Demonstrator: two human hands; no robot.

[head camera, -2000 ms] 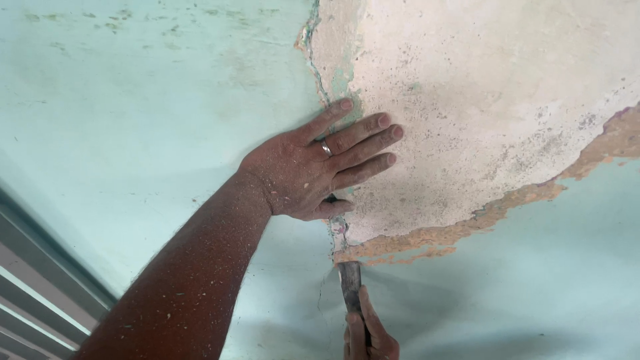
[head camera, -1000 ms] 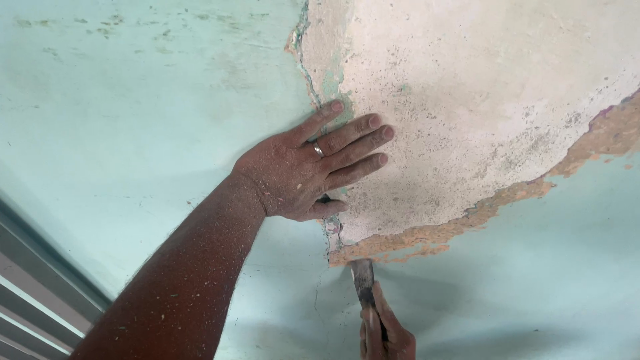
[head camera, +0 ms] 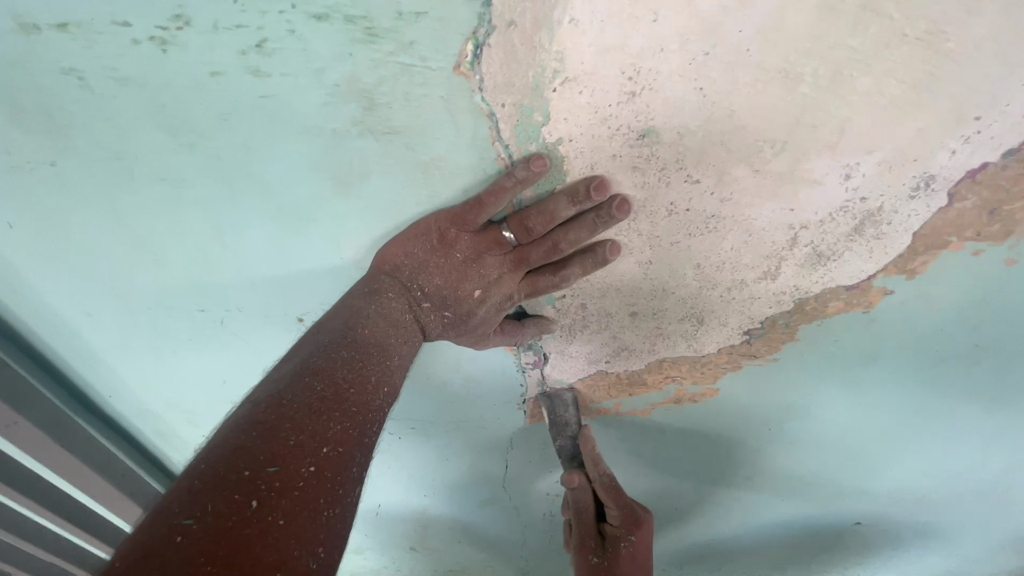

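My left hand [head camera: 480,264], with a ring on one finger and specks of dust on its skin, lies flat with fingers spread across the edge between green paint [head camera: 240,200] and a bare pale patch [head camera: 704,208] of the wall. Below it, my right hand [head camera: 604,512] grips a scraper [head camera: 565,424] with a flat, worn metal blade. The blade's tip touches the lower left corner of the patch, where a brown, ragged strip of exposed layer [head camera: 680,376] begins. My left hand holds nothing.
Grey slats [head camera: 56,472] with a dark frame edge stand at the lower left, beside my left forearm. A jagged crack [head camera: 490,112] runs up the patch's left edge. A thin crack [head camera: 506,468] lies left of the scraper.
The scraper in my right hand moved a little right along the patch's lower edge, then back left to its corner. My left hand has stayed on the same part of the wall.
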